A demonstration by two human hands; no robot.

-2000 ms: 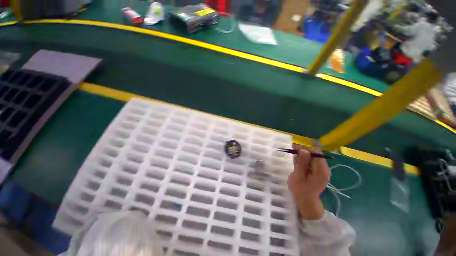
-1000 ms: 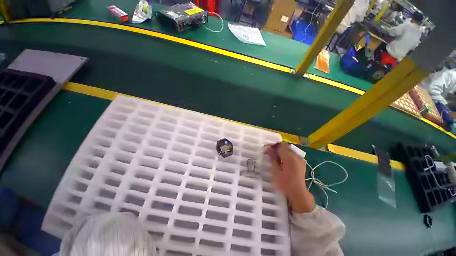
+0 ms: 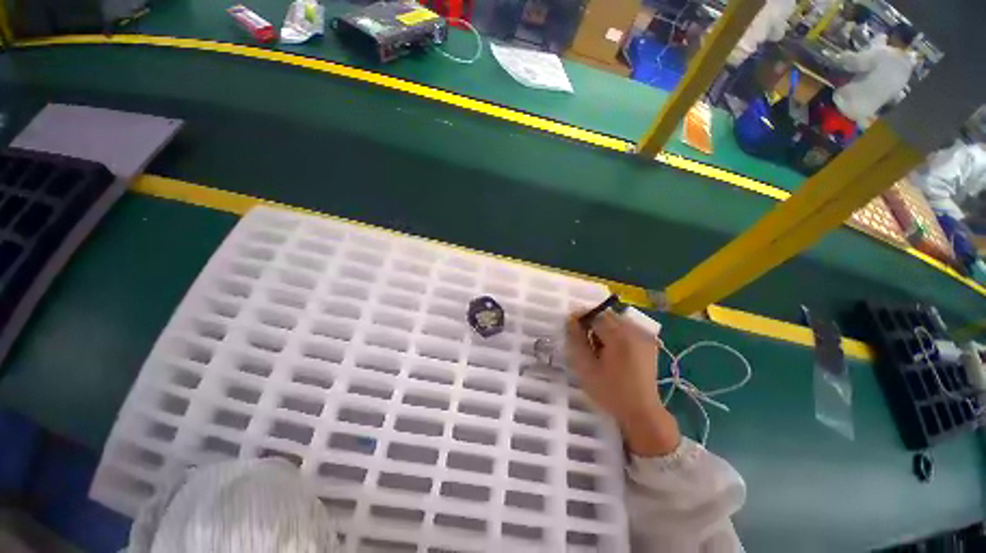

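Observation:
My right hand (image 3: 614, 365) is at the right edge of the white foam tray (image 3: 324, 324), its fingers closed around a dark, thin tool like tweezers (image 3: 601, 310). The tool's tip cannot be made out. A dark, roughly octagonal watch housing (image 3: 487, 317) with a paler centre lies on the tray, left of the hand. A small silver-grey metal clip (image 3: 543, 351) lies between the housing and my hand. My left hand is not visible; a striped whitish sleeve or cap (image 3: 243, 508) shows at the bottom left.
A white block (image 3: 641, 321) and a coiled white cable (image 3: 708, 367) lie right of my hand. A clear bag (image 3: 833, 389) and black compartment tray (image 3: 919, 373) are farther right. Another dark tray (image 3: 49, 216) is at left. A yellow post (image 3: 789, 232) stands behind; people are at upper right.
The dark tool has turned from lying nearly level to slanting up to the right. My right hand has moved slightly left over the tray edge. The view has shifted slightly; housing and clip stay on the tray.

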